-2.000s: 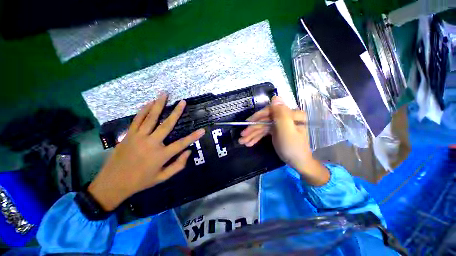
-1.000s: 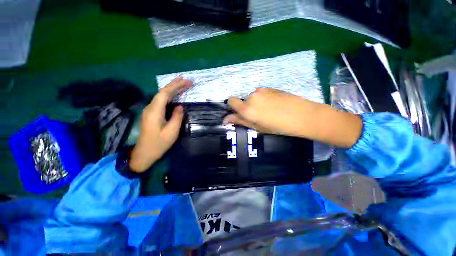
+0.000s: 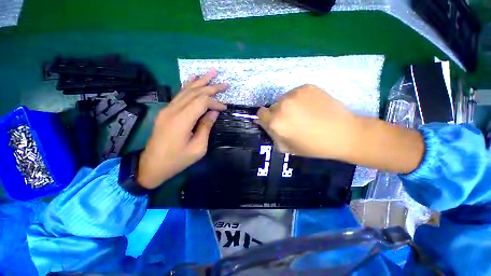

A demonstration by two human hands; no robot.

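A black plastic housing (image 3: 231,175) lies in front of me, its upper part on a silvery foam sheet (image 3: 344,78). Two white brackets (image 3: 264,160) show near its middle. A thin silver strip (image 3: 245,115) lies along the housing's top edge. My right hand (image 3: 307,124) has its fingers closed on the strip's right end. My left hand (image 3: 180,126) rests at the housing's upper left, fingers apart, its fingertips near the strip's left end. It appears to hold nothing.
A blue bin (image 3: 40,153) of small metal pins (image 3: 28,157) stands at the left. Black plastic parts (image 3: 97,75) are piled beside it. At the right are a clear plastic bag (image 3: 398,116) and a black strip with white edging (image 3: 432,91). More black housings (image 3: 449,29) lie at the back right.
The view has swung left. The housing now lies straighter. My right hand has crossed to the housing's top edge. The thin strip, which stuck out rightwards earlier, now lies along that edge.
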